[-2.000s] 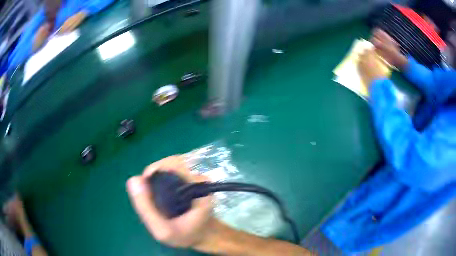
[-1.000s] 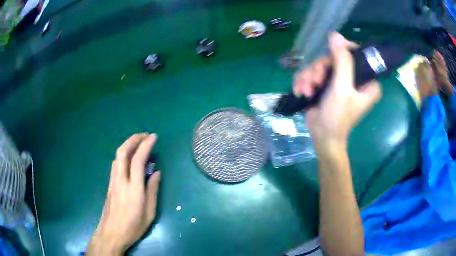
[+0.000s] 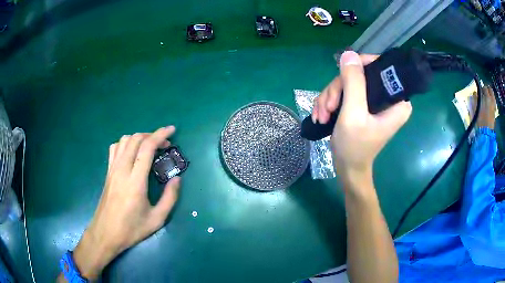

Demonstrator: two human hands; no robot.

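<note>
My right hand [image 3: 362,110] is closed around a thick black electric screwdriver [image 3: 393,80] with a white label; its tapered nose points left, at the right rim of the round grey perforated screw tray [image 3: 266,146]. I cannot make out the bit or a screw on it. A small squarish black unit [image 3: 170,164] with silvery parts lies on the green bench. My left hand [image 3: 133,190] is beside it, with fingers at its upper left and thumb below. The thumb is apart from the fingers; firm contact with the unit cannot be made out.
Black units [image 3: 200,32] and a round white-and-gold part [image 3: 319,16] lie along the far side. A grey metal rail [image 3: 398,27] stands at upper right. A clear bag [image 3: 321,157] lies beside the tray. Two pale rings [image 3: 210,230] lie nearby. A white fan is left, a blue-sleeved person [image 3: 476,188] right.
The screwdriver came from low over the bench to the tray's right side, its nose now nearer the tray. My left hand came into view, and its thumb has spread from the unit. The view has shifted and sharpened.
</note>
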